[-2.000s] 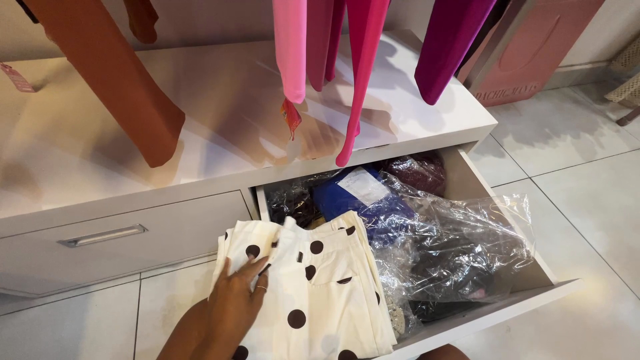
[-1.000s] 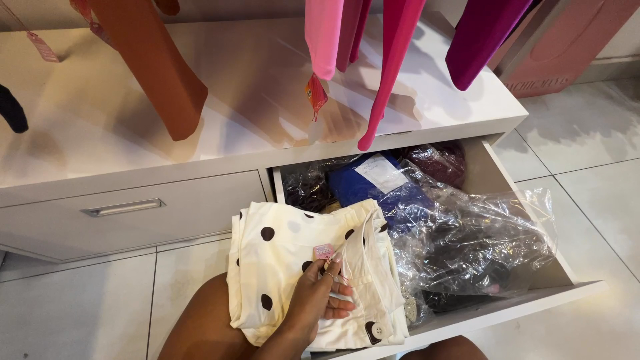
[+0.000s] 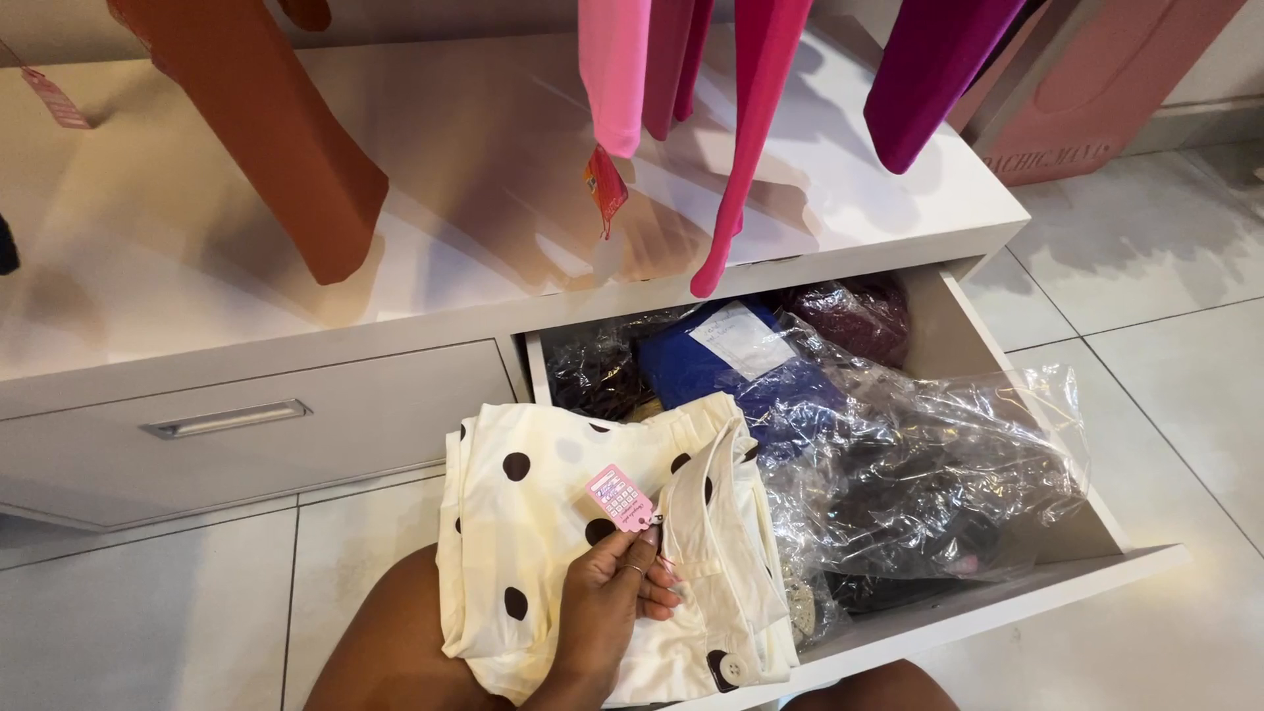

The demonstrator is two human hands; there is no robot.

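Note:
My left hand (image 3: pixel 617 592) holds a pink hang tag (image 3: pixel 620 499) by its lower end, between thumb and a finger, over a folded cream garment with dark polka dots (image 3: pixel 553 464). Its other fingers curl beside the garment's waistband (image 3: pixel 691 509). A pale button (image 3: pixel 732 670) shows near the bottom fold. The garment rests at my lap, against the front left of an open white drawer (image 3: pixel 987 612). Inside the drawer lie a blue packet with a white paper (image 3: pixel 741 341), a dark maroon bundle (image 3: pixel 854 316) and crumpled clear plastic bags (image 3: pixel 918 444). My right hand is out of view.
Brown (image 3: pixel 286 148), pink (image 3: pixel 755 128) and purple garments (image 3: pixel 933 79) hang above the white cabinet top (image 3: pixel 474 217). A closed drawer with a metal handle (image 3: pixel 227 419) is at left. A pink bag-like item (image 3: pixel 1096 89) stands behind, on the tiled floor (image 3: pixel 1175 395).
My left hand has moved from lying on the garment's left part to the tag near the waistband, and now grips it. The pink tag and the button have come into sight since the earliest frame.

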